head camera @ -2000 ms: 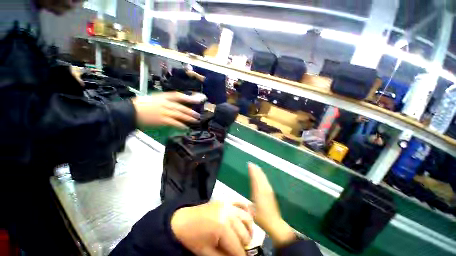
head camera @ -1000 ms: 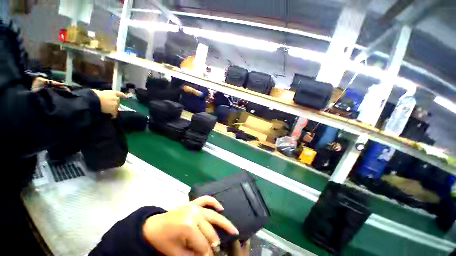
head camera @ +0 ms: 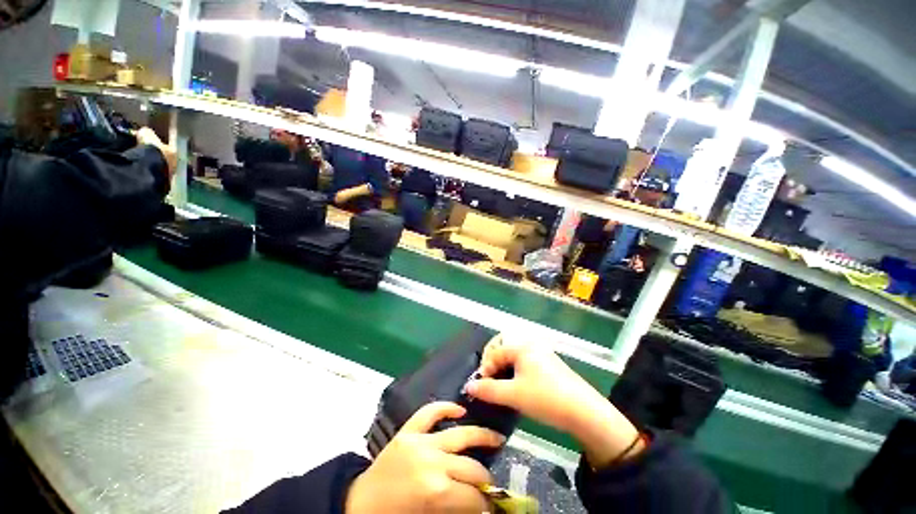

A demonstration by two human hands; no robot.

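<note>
A black box-shaped unit lies tilted in front of me at the bench edge. My left hand holds its near side, with the fingers spread over the top face. A yellow-edged piece, likely the sticker backing, shows under my left hand. My right hand is over the unit's right part, thumb and forefinger pinched at its face. A tiny pale and dark piece, likely a sticker, shows at these fingertips. Its details are too small to tell.
The green conveyor runs behind the bench, bearing black units at left and a black case at right. Shiny film covers the bench, with a label sheet at left. A neighbour's dark sleeve is at far left.
The view has swung right. My right hand has come up onto the unit's face, pinching the tiny piece. The neighbour's arm has moved away leftward, and a black unit now lies on the belt there.
</note>
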